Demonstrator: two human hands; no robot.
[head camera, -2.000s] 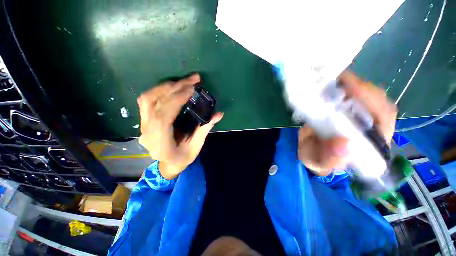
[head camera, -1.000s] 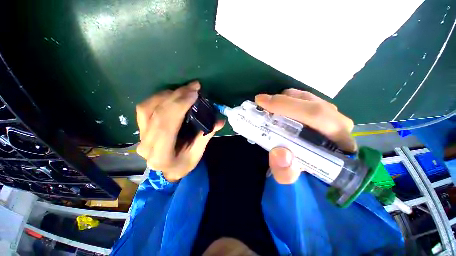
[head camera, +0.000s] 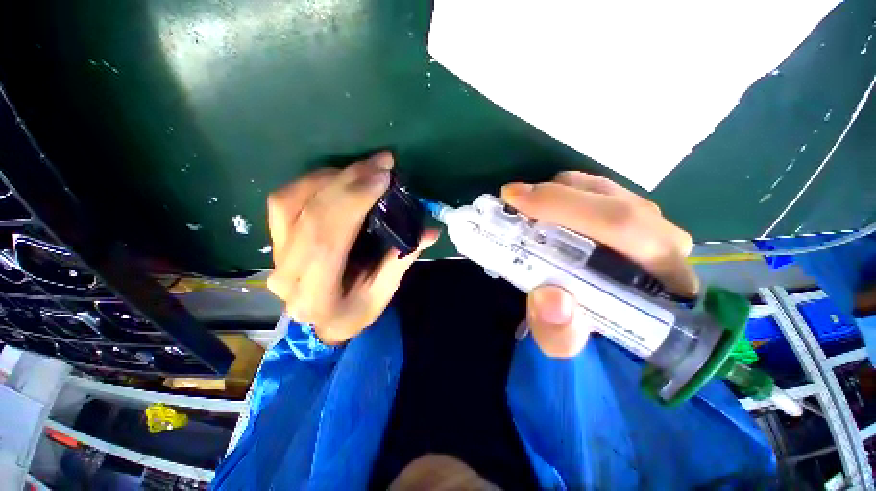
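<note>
My left hand holds a small black watch case by its edges between thumb and fingers, tilted, over the front edge of the bench. My right hand grips a white, labelled glue syringe with a green adapter at its rear end. The syringe's blue needle points left at the case, its tip at or very near the case's right side. Whether it touches cannot be told.
A white paper sheet lies on the dark green bench top. A black parts tray is at the left. A pale air hose curves at the right. Below are shelving, a carton and a yellow object.
The syringe has swung from over the paper's lower edge to the left, so its needle is at the case. The case is turned more edge-on. Over the last second the hands barely moved.
</note>
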